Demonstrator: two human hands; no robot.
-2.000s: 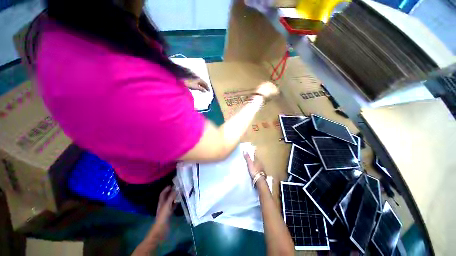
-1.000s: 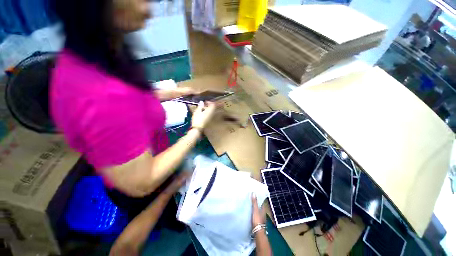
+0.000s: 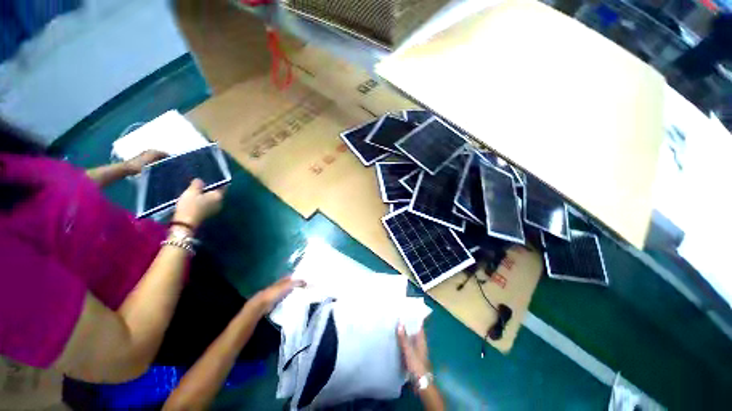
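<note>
A stack of white bagged panels (image 3: 361, 337) lies near the bottom centre, with dark panel showing at the openings on its left side. My left hand (image 3: 277, 295) rests against the upper left edge of the stack. My right hand (image 3: 413, 353), with a bracelet at the wrist, is against its right edge. Both hands hold the stack between them. The thumbs and undersides are partly hidden or blurred.
A pile of small solar panels (image 3: 429, 247) lies on flattened cardboard (image 3: 301, 172) on the green bench (image 3: 249, 233). Black cables (image 3: 499, 321) lie beside it. At left a coworker in pink holds a panel (image 3: 183, 178) near white sleeves (image 3: 164, 135). A pale board (image 3: 546, 104) overhangs the back.
The view has shifted right. The stack now sits lower in view, between my hands. The coworker's panel, earlier over the cardboard, is now near the white sleeves.
</note>
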